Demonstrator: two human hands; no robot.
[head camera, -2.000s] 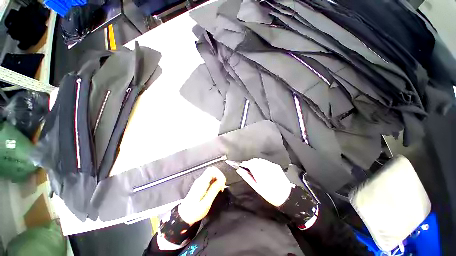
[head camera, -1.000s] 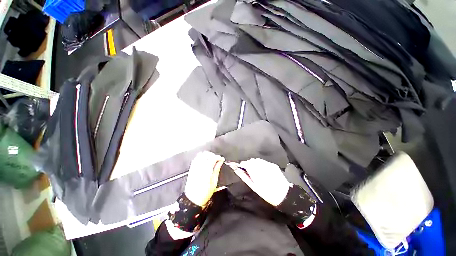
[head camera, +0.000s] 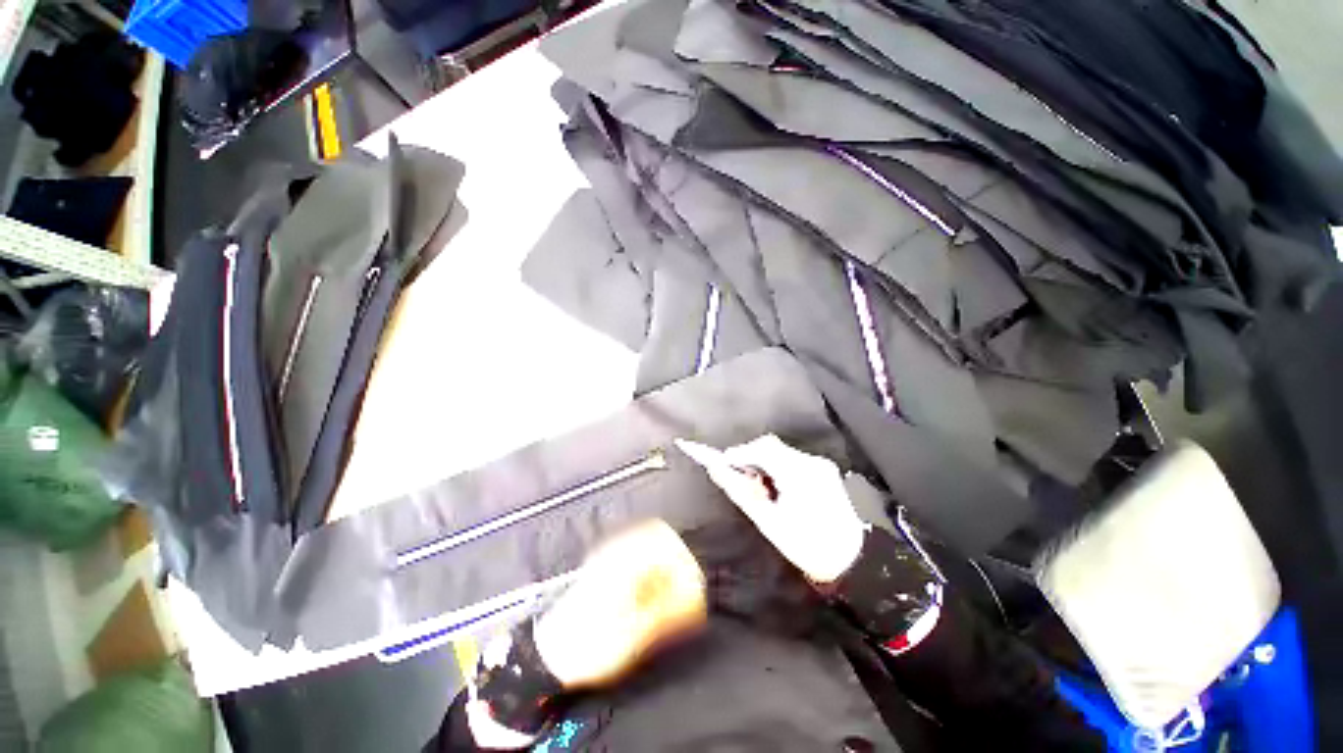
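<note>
A long grey fabric panel (head camera: 332, 581) lies across the front of the white tabletop, with a pale zipper (head camera: 530, 512) along it. My left hand (head camera: 626, 600) is blurred over the panel's near edge, below the zipper; its fingers cannot be made out. My right hand (head camera: 788, 500) is at the panel's right part, its fingers pointing left just beyond the zipper's right end. A slim pale point shows at its fingertips; whether it is a tool or a finger cannot be told.
A large heap of grey and black panels (head camera: 899, 191) covers the right and back. A smaller stack of zippered panels (head camera: 262, 368) lies at left. A white padded block (head camera: 1164, 581) is at lower right above a blue crate (head camera: 1274, 691). Green sacks (head camera: 67, 456) are at far left.
My left hand moved up to the zipper's right end beside my right fingertips, then back down off it, uncovering the zipper. My right hand has moved slightly up.
</note>
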